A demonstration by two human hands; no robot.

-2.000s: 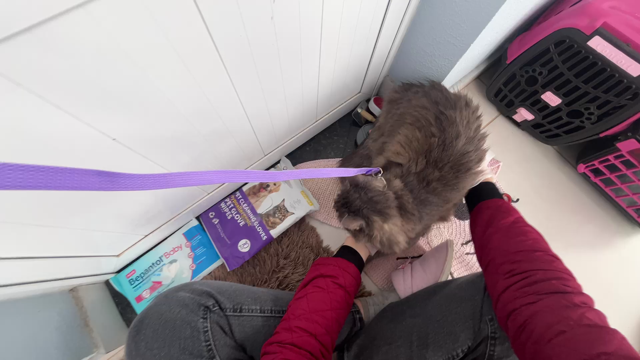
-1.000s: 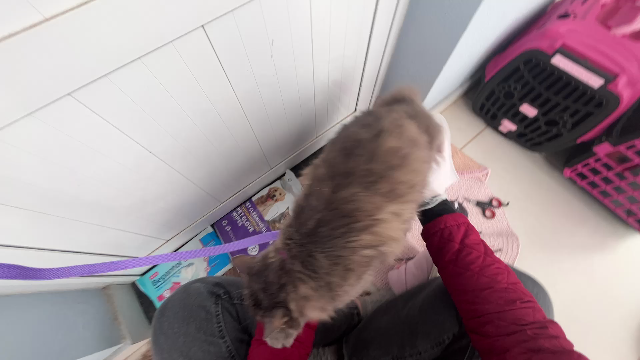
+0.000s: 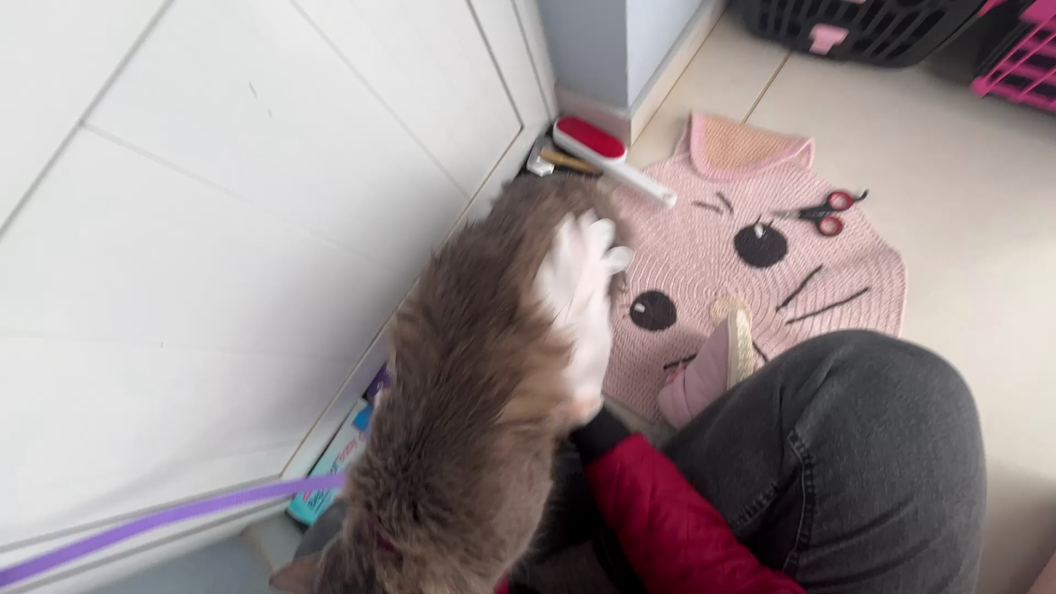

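Observation:
A long-haired grey-brown cat (image 3: 462,388) stretches across the person's lap, its head at the bottom edge and its hindquarters toward the wall corner. My right hand (image 3: 582,297) wears a white glove-shaped wipe and lies on the cat's right-hand flank near the rump, fingers spread. My left hand is hidden behind or below the cat; only a bit of red sleeve shows at the bottom edge. A purple leash (image 3: 165,520) runs from the lower left to the cat's neck.
White panelled door (image 3: 247,206) at left. A pink crocheted mat (image 3: 701,272) holds red-handled scissors (image 3: 825,213) and a red-and-white brush (image 3: 610,157). A black-and-pink pet carrier (image 3: 874,29) stands at the top right; a turquoise packet (image 3: 318,487) lies by the door.
The cat has moved from the mat onto the lap. My right hand, in its white glove wipe, now lies along the cat's flank. My left hand has gone from sight. The view has shifted closer.

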